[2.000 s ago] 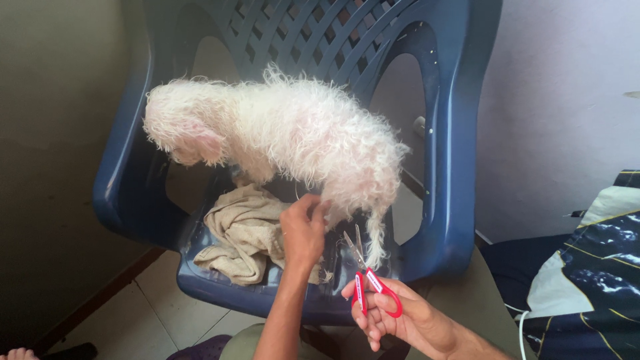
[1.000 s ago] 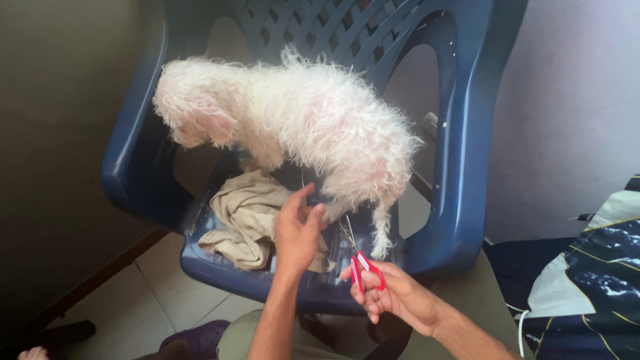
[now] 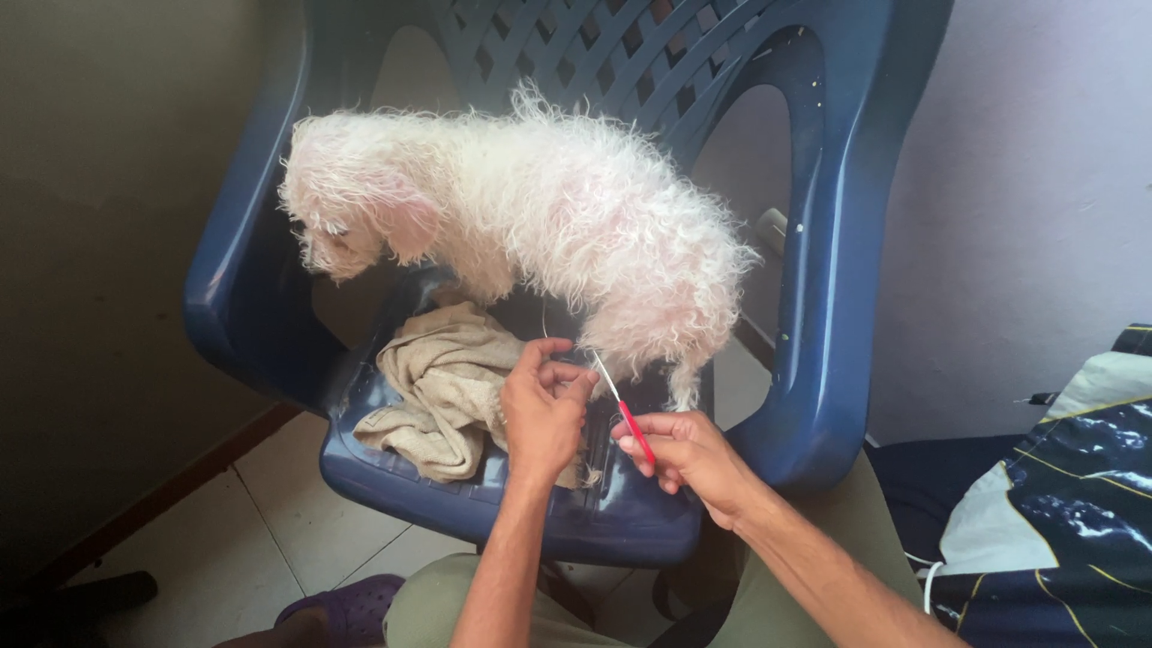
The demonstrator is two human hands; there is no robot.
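Observation:
A white curly-haired dog (image 3: 558, 207) stands on a blue plastic armchair (image 3: 594, 531), its head to the left. My right hand (image 3: 675, 450) holds red-handled scissors (image 3: 636, 432), seen edge-on, with the blades pointing up and left at the fur of a hind leg. Close to the blade tips is my left hand (image 3: 544, 405), fingers bent, thumb and fingertips near the leg fur; whether it pinches any hair cannot be told. A crumpled beige cloth (image 3: 450, 378) lies on the seat just left of my left hand.
The chair's armrests rise at the left (image 3: 238, 243) and right (image 3: 837, 270). Dark patterned fabric (image 3: 1080, 486) and a white cord (image 3: 931, 585) are at the lower right. Below the chair are a tiled floor (image 3: 306, 513) and a purple clog (image 3: 346, 612).
The scissors have turned edge-on in my right hand, their blades now seen together; two seconds ago they were spread. My left hand's fingers have opened and bent again near the hind leg.

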